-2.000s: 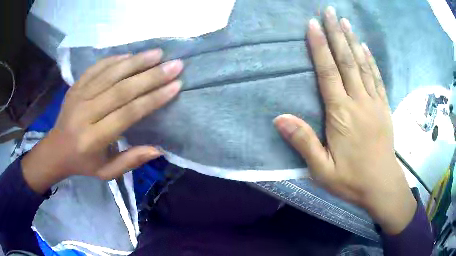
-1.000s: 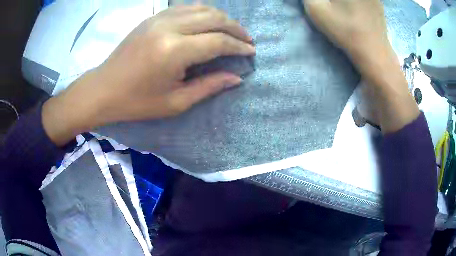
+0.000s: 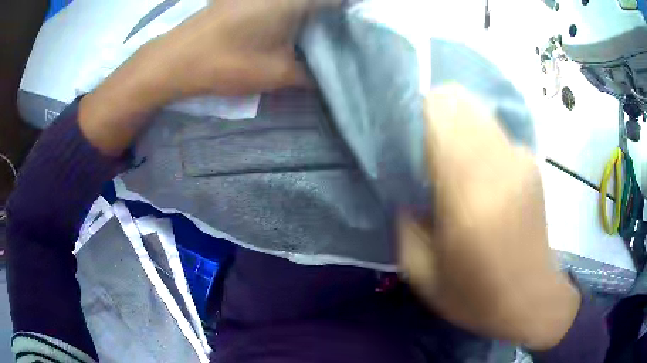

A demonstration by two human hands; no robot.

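Observation:
A dark-grey garment panel point(image 3: 255, 205) with a whitish edge lies over the table's front edge in front of me. A long stitched rectangle, the welt pocket opening point(image 3: 262, 152), shows on it. The panel's right part is lifted and folded over, blurred. My left hand point(image 3: 241, 46) is at the top, its fingers cut off by the frame's edge or hidden by the cloth. My right hand point(image 3: 482, 220) is at the right side of the panel, strongly blurred, against the folded cloth; its grip cannot be made out.
The white sewing machine point(image 3: 610, 35) is at the upper right. Scissors with a yellow handle point(image 3: 609, 191) and a green one lie at the right. Cut grey panels point(image 3: 135, 291) with white edges hang at the lower left by a blue bin point(image 3: 201, 273). The measuring tape point(image 3: 596, 269) runs along the table edge.
The panel, first flat under both hands, was shifted and turned, and its right part is now folded up. My right hand has come down from the top; my left hand has moved up.

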